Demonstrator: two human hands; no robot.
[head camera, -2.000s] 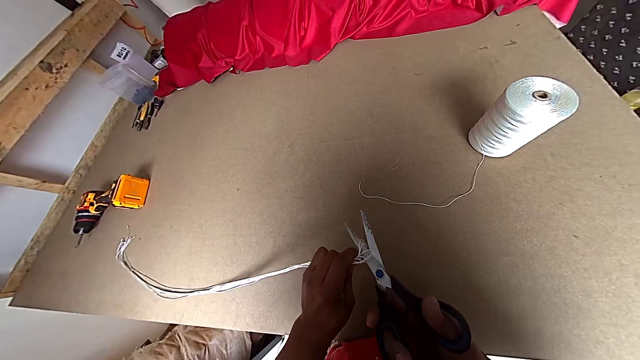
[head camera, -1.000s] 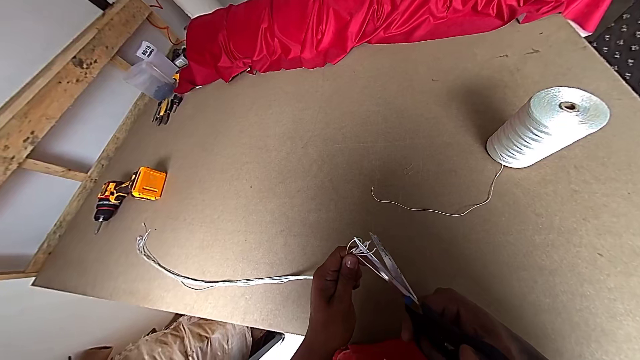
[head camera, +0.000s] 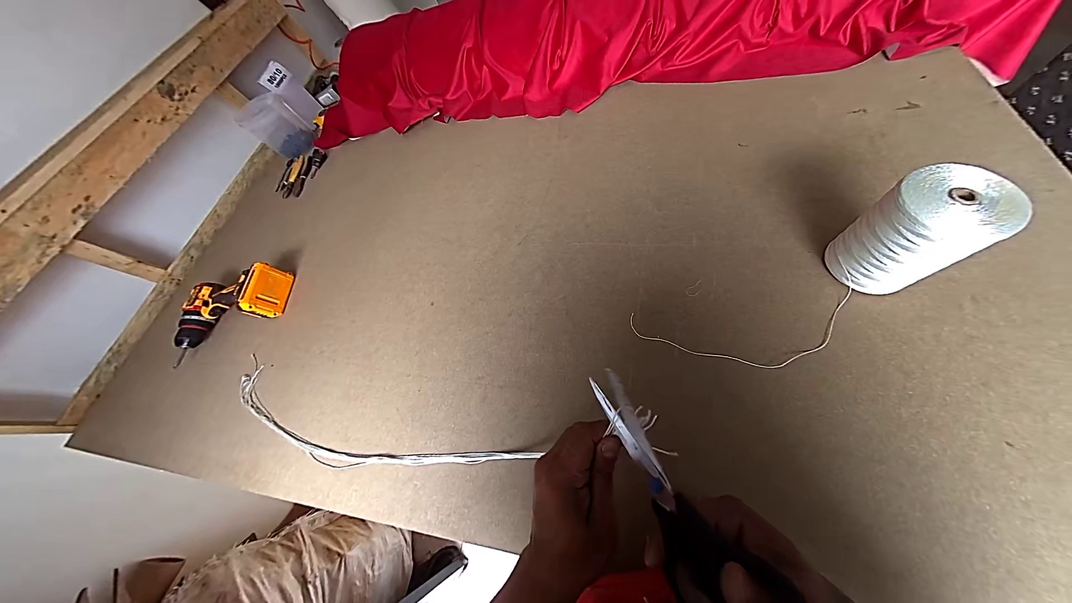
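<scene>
My left hand (head camera: 578, 490) pinches a bundle of white strings (head camera: 419, 458) near one end; the rest lies leftward along the board, its far tips frayed and curled. Short string ends stick out past my fingertips. My right hand (head camera: 741, 544) holds scissors (head camera: 632, 435) by their dark handles, partly hidden. The blades are slightly apart and cross the string ends right beside my left fingers. On the right of the board lies a big spool of white twine (head camera: 904, 234), a loose tail trailing from it toward the scissors.
A cordless drill (head camera: 226, 301) lies on the left of the brown board (head camera: 469, 276). Pliers (head camera: 297, 173) and a clear plastic container (head camera: 280, 126) are at the back left. Gathered red satin fabric (head camera: 502, 63) covers the far edge. Wooden framing (head camera: 126, 126) stands at left.
The scissors' blades are now across the string ends at my left fingertips and closer together than two seconds ago. My left hand still pinches the bundle.
</scene>
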